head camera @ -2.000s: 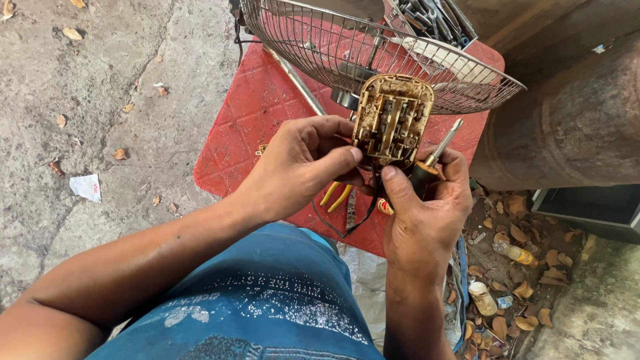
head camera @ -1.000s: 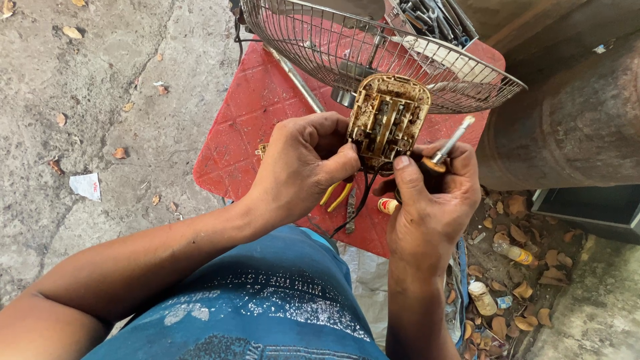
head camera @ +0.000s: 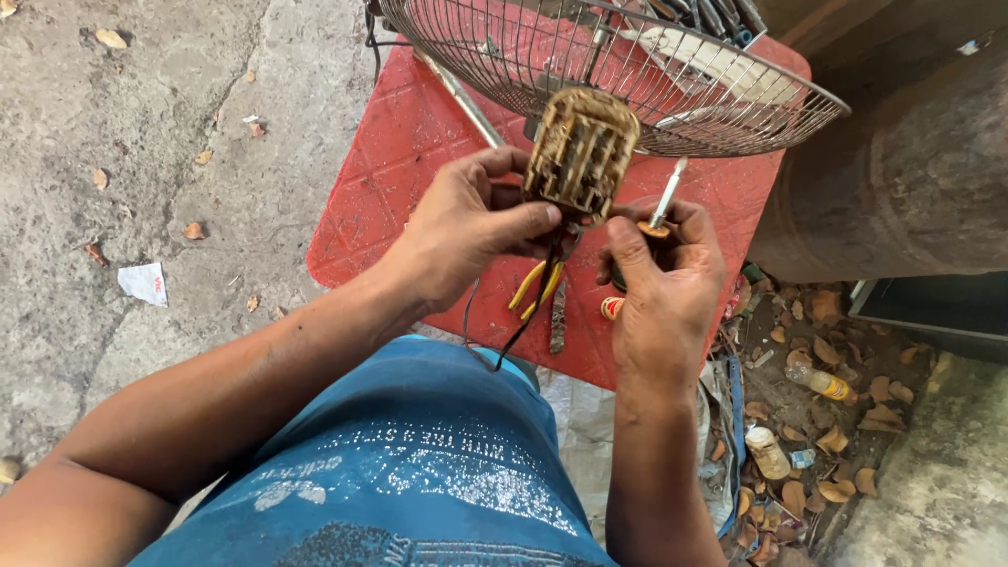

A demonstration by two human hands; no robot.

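My left hand (head camera: 492, 216) grips the lower left edge of a grimy, yellowed plastic housing (head camera: 583, 150), whose open ribbed side with metal strips faces me. A black cable (head camera: 524, 331) hangs from its lower end. My right hand (head camera: 669, 268) holds a screwdriver (head camera: 667, 197), shaft pointing up, beside the housing's lower right corner; the fingers hide most of its handle. Below my hands, yellow-handled pliers (head camera: 538, 287) lie on the red table (head camera: 378, 189), next to a dirty flat strip (head camera: 557, 319) and a small red-and-yellow item (head camera: 610, 307).
A wire fan guard (head camera: 740, 102) covers the table's far side, with a metal tube (head camera: 461, 98) to its left. Metal tools (head camera: 720, 16) sit behind it. A large rusty cylinder (head camera: 890, 173) stands at right, above dry leaves and a plastic bottle (head camera: 821, 383).
The housing has tilted to the right at its top and has come away from my right thumb. My right hand has moved slightly away from it, still holding the screwdriver.
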